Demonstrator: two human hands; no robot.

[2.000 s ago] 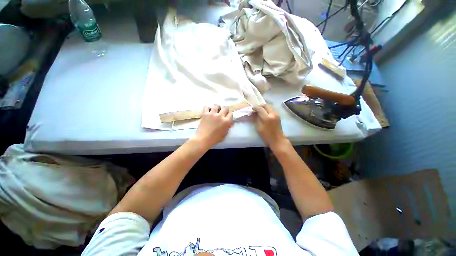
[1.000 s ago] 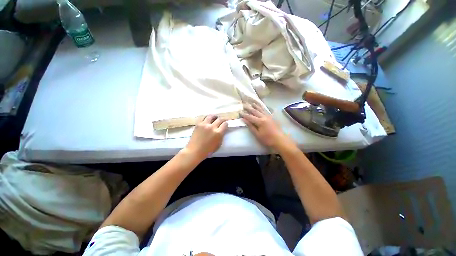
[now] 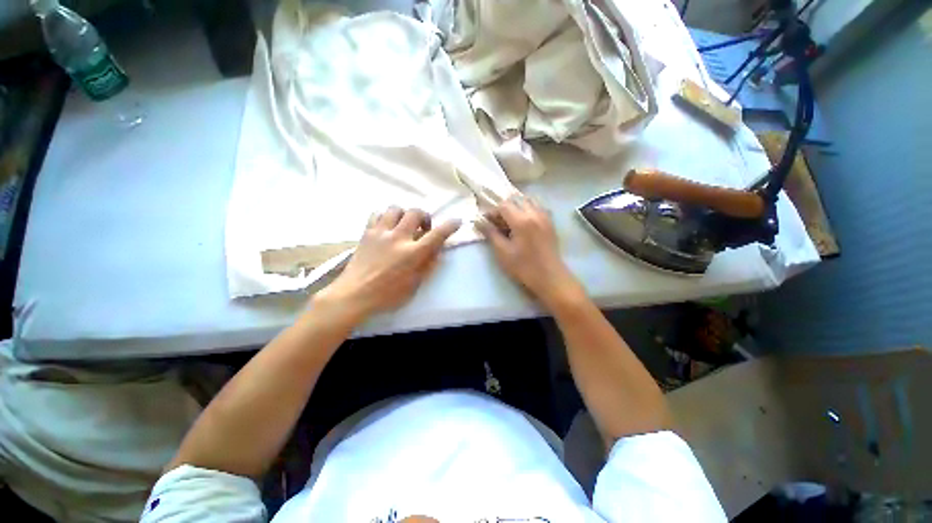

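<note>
A cream garment piece (image 3: 353, 133) lies on the white-covered pressing table, its near edge partly folded up. A flat tan template strip (image 3: 296, 258) lies along that edge; its right part is hidden by cloth and my left hand. My left hand (image 3: 393, 255) holds the folded edge of the cloth, fingers bent over it. My right hand (image 3: 519, 237) grips the same edge further right, its fingertips close to my left thumb. The steam iron (image 3: 664, 220), with an orange-brown handle, rests on the table right of my right hand, untouched.
A crumpled cream garment pile (image 3: 552, 77) lies behind the piece. A small tan block (image 3: 708, 103) is behind the iron, with black hoses above. A water bottle (image 3: 82, 51) is at the far left. A beige bundle (image 3: 92, 429) hangs low left; a wooden chair (image 3: 818, 409) stands lower right.
The near edge of the cloth has been turned up over part of the strip, and both hands now hold this fold. The view has shifted, so the table things appear further left or higher.
</note>
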